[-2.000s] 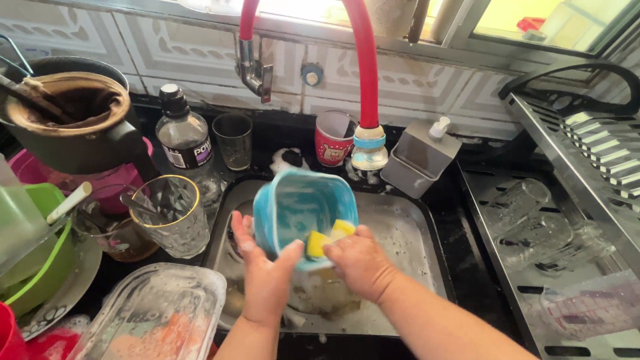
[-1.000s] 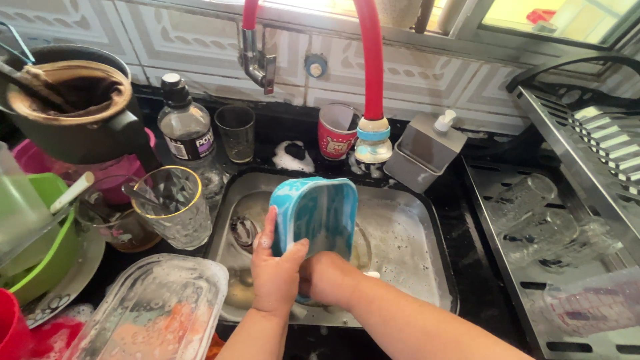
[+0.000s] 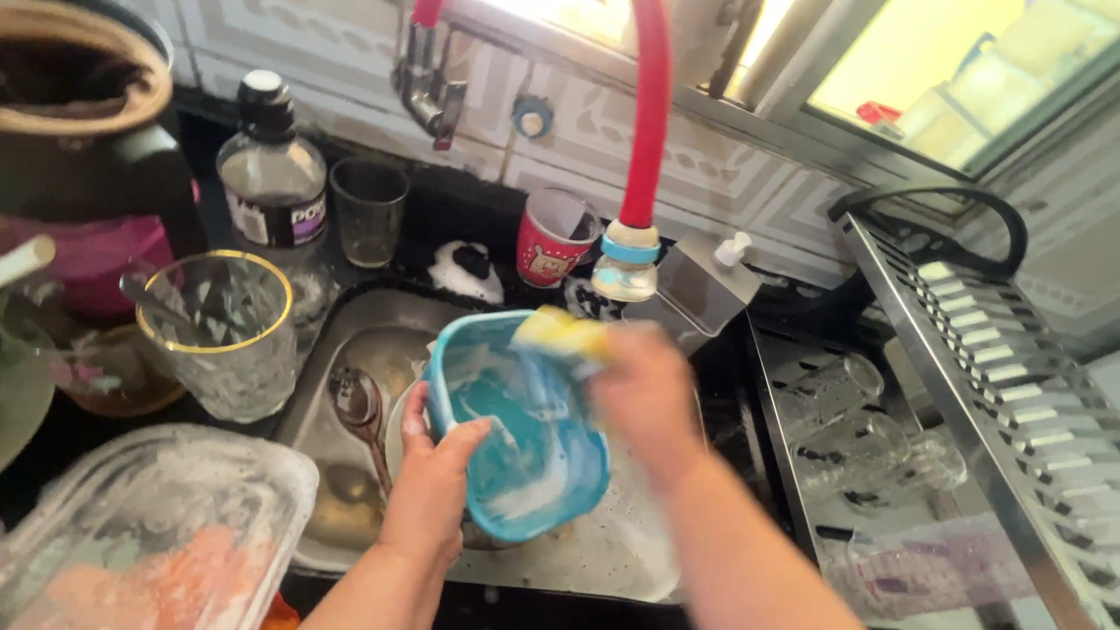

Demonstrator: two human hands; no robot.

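Note:
Over the metal sink (image 3: pixel 604 556), my left hand (image 3: pixel 437 464) grips the left wall of a blue plastic container (image 3: pixel 516 429), thumb inside and fingers outside. White suds coat its inner walls and bottom. My right hand (image 3: pixel 643 394), blurred by motion, holds a yellow sponge (image 3: pixel 560 334) at the container's upper right rim. A wooden spoon (image 3: pixel 357 402) lies in the sink to the left, and a pale dish partly hidden behind my left hand and the container is beside it. Above the container hangs the spout (image 3: pixel 626 262) of a red faucet hose (image 3: pixel 647 114).
Left of the sink stand a gold-rimmed glass (image 3: pixel 223 350), a plastic bottle (image 3: pixel 273 188), a dark glass (image 3: pixel 369 210) and a clear plastic container (image 3: pixel 166 525). Behind it are a red cup (image 3: pixel 553 241) and a grey soap dispenser (image 3: pixel 696 284). A metal dish rack (image 3: pixel 945 350) with glasses stands right.
The blue container has tipped so its inside faces up toward me. My right hand, low behind its near edge a second ago, has risen to the upper right rim with the sponge showing.

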